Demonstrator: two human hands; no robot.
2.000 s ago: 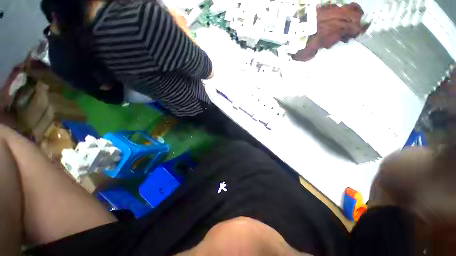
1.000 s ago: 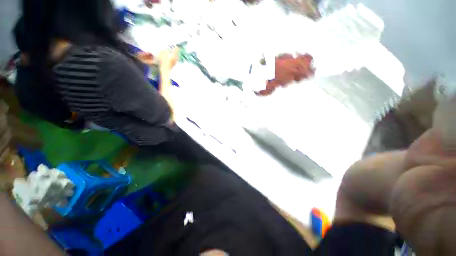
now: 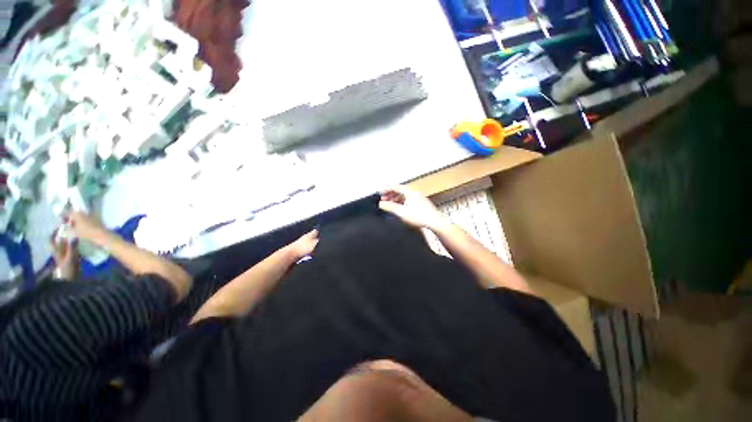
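Observation:
My left hand [image 3: 305,245] is at the front of my black shirt, near the table's edge, its fingers partly hidden by the cloth. My right hand [image 3: 406,208] is by the table edge and the shirt, beside the carton; its fingers look bent and I cannot tell whether they hold anything. A long block of white units with a grey ridged side [image 3: 346,111] lies on the white table [image 3: 330,33]. An open cardboard carton [image 3: 577,214] stands at the table edge, with rows of white units [image 3: 478,221] inside, partly behind my right forearm.
A heap of loose white and green pieces [image 3: 99,91] lies at the left, beside red-brown cloth [image 3: 210,33]. A coworker's hands [image 3: 74,235] are at the heap. An orange and blue tape dispenser [image 3: 482,136] sits at the table corner. Racks with blue bins [image 3: 569,25] stand behind.
The view has swung to the right, bringing the carton and racks into view. My right hand, earlier large and blurred at the right edge, is now low by the table edge; my left hand now shows.

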